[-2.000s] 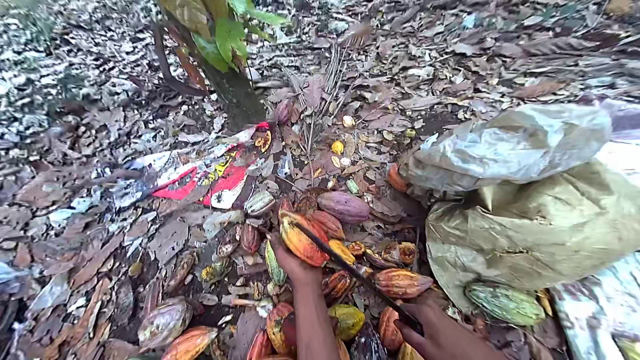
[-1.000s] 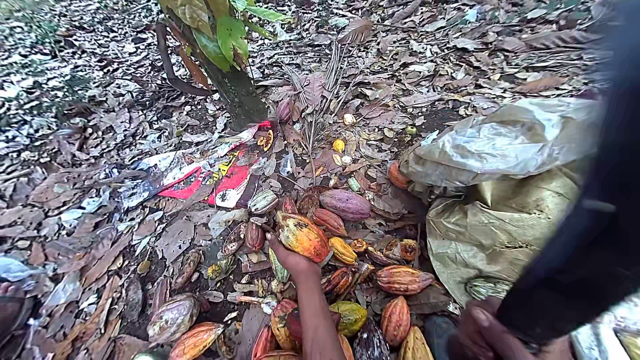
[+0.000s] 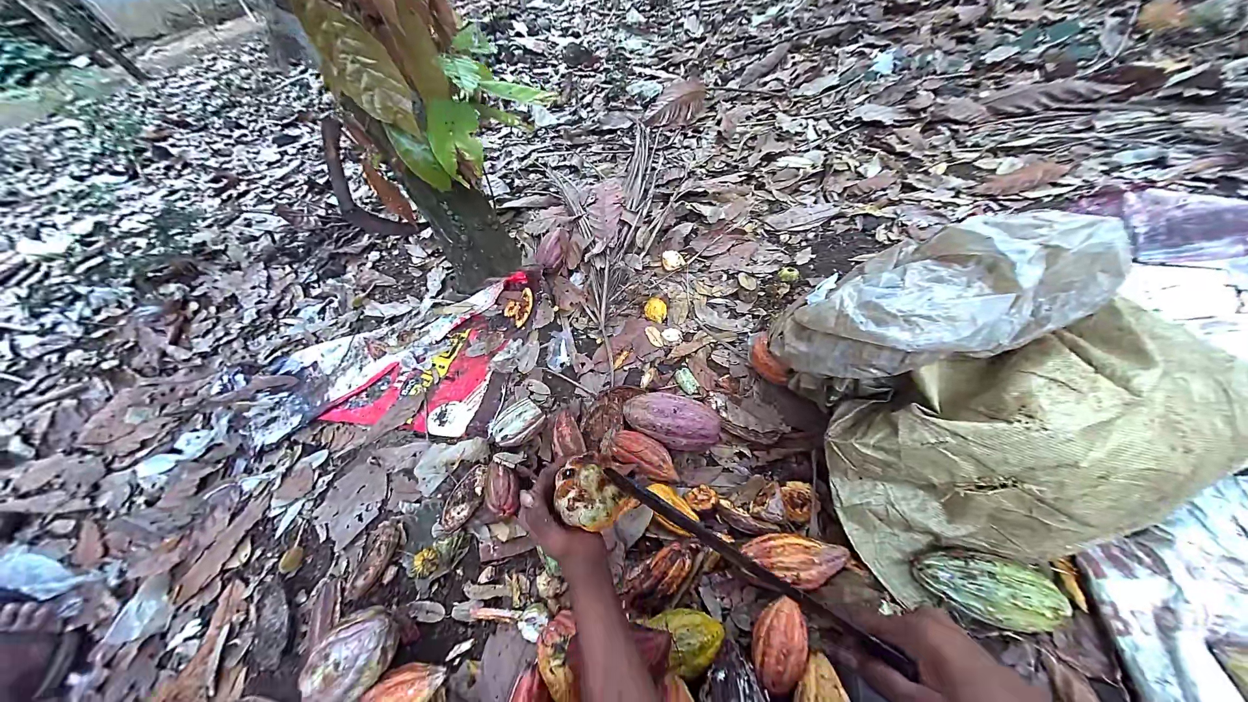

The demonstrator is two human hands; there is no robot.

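Observation:
My left hand (image 3: 561, 526) holds a cacao pod (image 3: 588, 495) near the middle of the view; its pale, blotched face with dark spots is turned up. My right hand (image 3: 912, 653), low on the right, grips a machete (image 3: 741, 561) by its near end. The long dark blade slants up to the left, its tip beside the held pod. Around and below the hands lie many pods: a purple one (image 3: 673, 421), a red one (image 3: 643, 455), an orange one (image 3: 797, 560) and a yellow-green one (image 3: 690, 642).
A woven sack (image 3: 1033, 458) with clear plastic (image 3: 965, 292) on top stands at the right, a green pod (image 3: 993, 590) beside it. A thin tree trunk (image 3: 468, 229) rises upper left, near a torn red and white bag (image 3: 429, 380). Dry leaves cover the ground.
The orange pod's face seen in my left hand earlier has given way to a pale, blotched one. The machete, raised and blurred at the right a second ago, is down with its tip at the pod.

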